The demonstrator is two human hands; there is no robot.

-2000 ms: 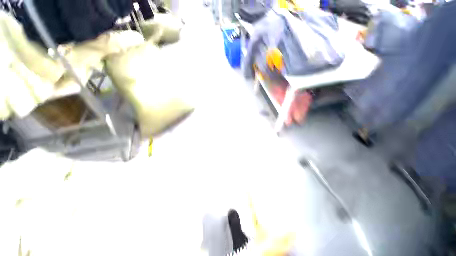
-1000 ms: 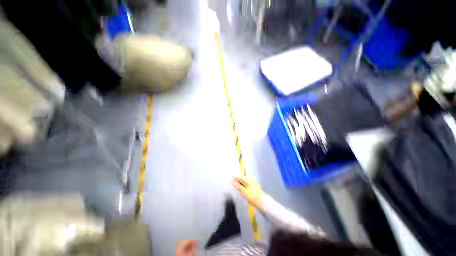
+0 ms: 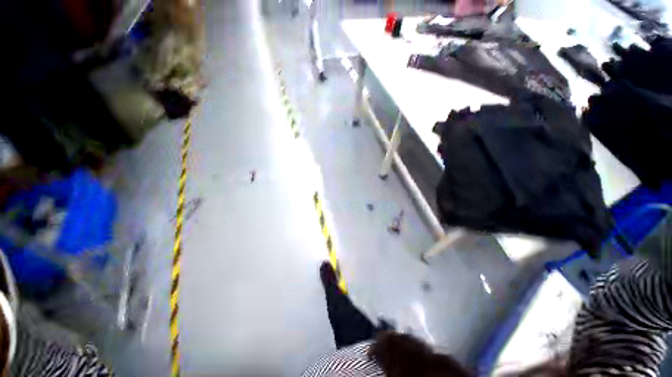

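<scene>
Neither of my hands can be made out. A zebra-striped sleeve (image 3: 626, 316) shows at the lower right, and similar striped cloth (image 3: 59, 357) is cut off at the lower left. A pile of dark garments (image 3: 530, 173) lies over the near edge of a white table (image 3: 449, 103) at the right. A crumpled dark grey garment (image 3: 494, 62) lies behind it, and another black heap (image 3: 637, 110) sits at the far right. A dark shoe or foot (image 3: 343, 309) shows at the bottom centre, beside dark brown hair.
The grey aisle floor (image 3: 236, 243) runs ahead between yellow-black tapes (image 3: 177, 243). Blue plastic material (image 3: 81, 210) lies at the left, near dark and tan cloth. A blue-edged bin or tray (image 3: 516, 324) stands at the lower right. A small red object (image 3: 390, 23) is on the table.
The view has moved along the aisle. The open hand seen a second ago is out of sight. The white table with dark garments now fills the right side, and the blue bin of stacked pieces is gone.
</scene>
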